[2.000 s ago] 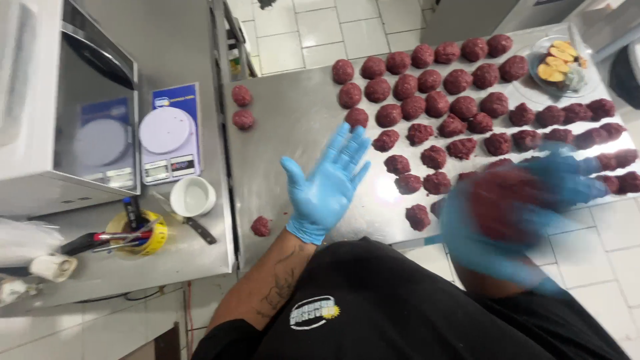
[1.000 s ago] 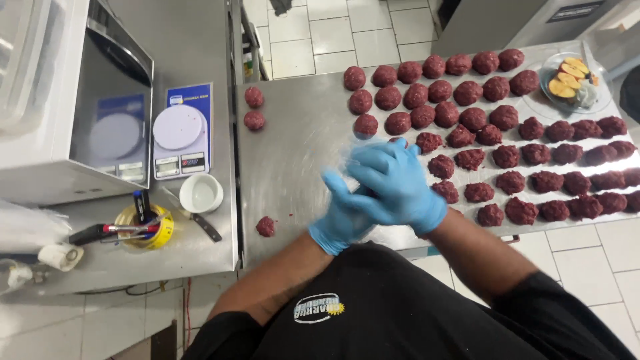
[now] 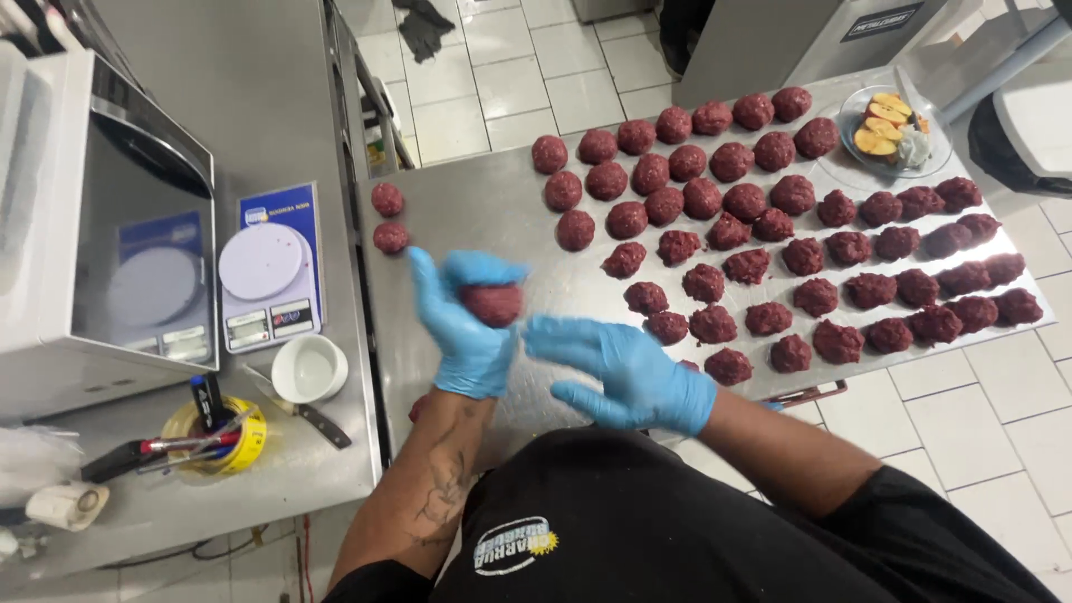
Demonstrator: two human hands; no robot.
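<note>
My left hand [image 3: 469, 327], in a blue glove, holds a ball of raw ground meat [image 3: 494, 303] in its palm, over the steel table [image 3: 469, 201]. To its right, my gloved right hand [image 3: 624, 368] is apart from the ball, its fingers extended toward it and holding nothing. Rows of smooth meat balls [image 3: 662, 205] cover the table's far right part; rougher lumps [image 3: 745, 266] lie nearer me. Two smooth balls [image 3: 389, 238] sit by the table's left edge. Behind my left wrist, another piece of meat [image 3: 416, 409] is mostly hidden.
On the left counter are a kitchen scale [image 3: 261, 261], a white bowl [image 3: 310, 370], a knife [image 3: 322, 423], a yellow container [image 3: 251, 444] with pens and a microwave oven [image 3: 134, 234]. A glass plate [image 3: 942, 159] with cut fruit stands at the table's far right corner.
Two seconds ago my left hand was empty and the right held meat. My hands were clasped together one second ago; now they are apart, with the ball in my left palm.
</note>
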